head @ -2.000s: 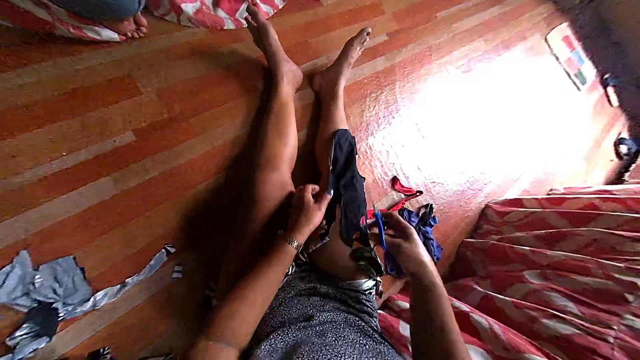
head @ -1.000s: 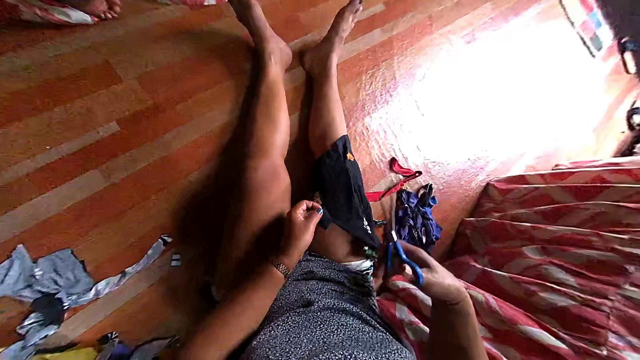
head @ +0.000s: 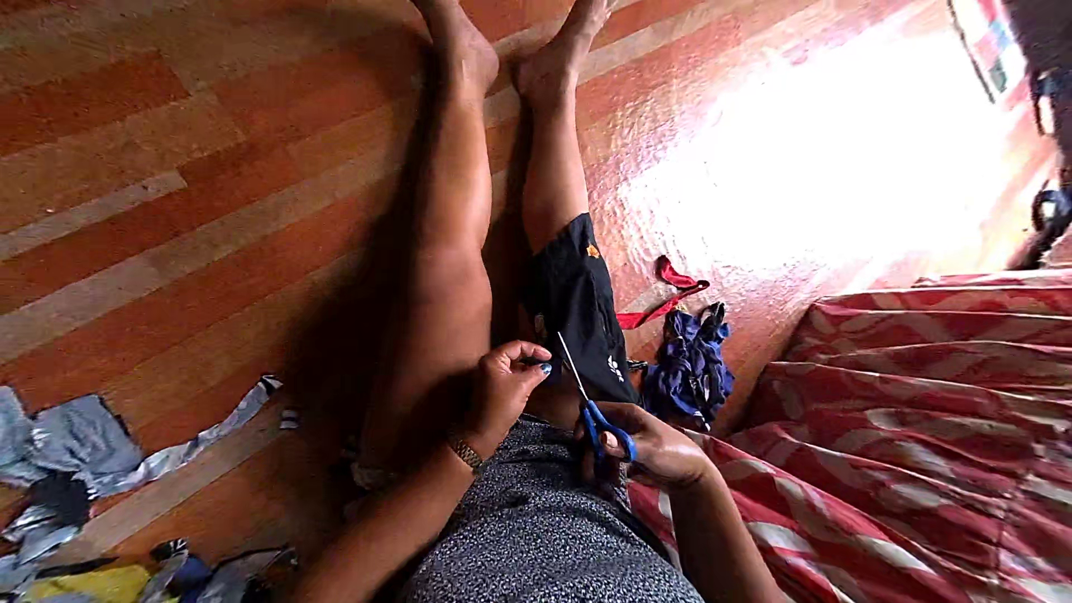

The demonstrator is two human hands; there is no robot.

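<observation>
Blue-handled scissors (head: 596,423) are in my right hand (head: 653,444), their blades pointing up and left over the edge of a black cloth. This black cloth (head: 578,293), with a small orange mark and a white mark, lies across one of my legs. My left hand (head: 511,385) pinches a small dark bit, perhaps part of the black cloth, between thumb and fingertips, left of the blade tips. Just right of the leg, a red fabric strip (head: 670,306) and a bunched navy cloth (head: 691,364) rest on the floor.
Grey cloth pieces (head: 88,435) and a yellow cloth piece (head: 100,584) lie on the wood-patterned floor (head: 209,276) at the left. A red and white patterned fabric (head: 904,419) spreads in folds at the right. Dark objects (head: 1047,209) sit at the far right edge.
The black cloth, narrow and bunched two seconds ago, now lies spread wider over my leg. My right hand with the scissors has come away from the red strip and navy cloth.
</observation>
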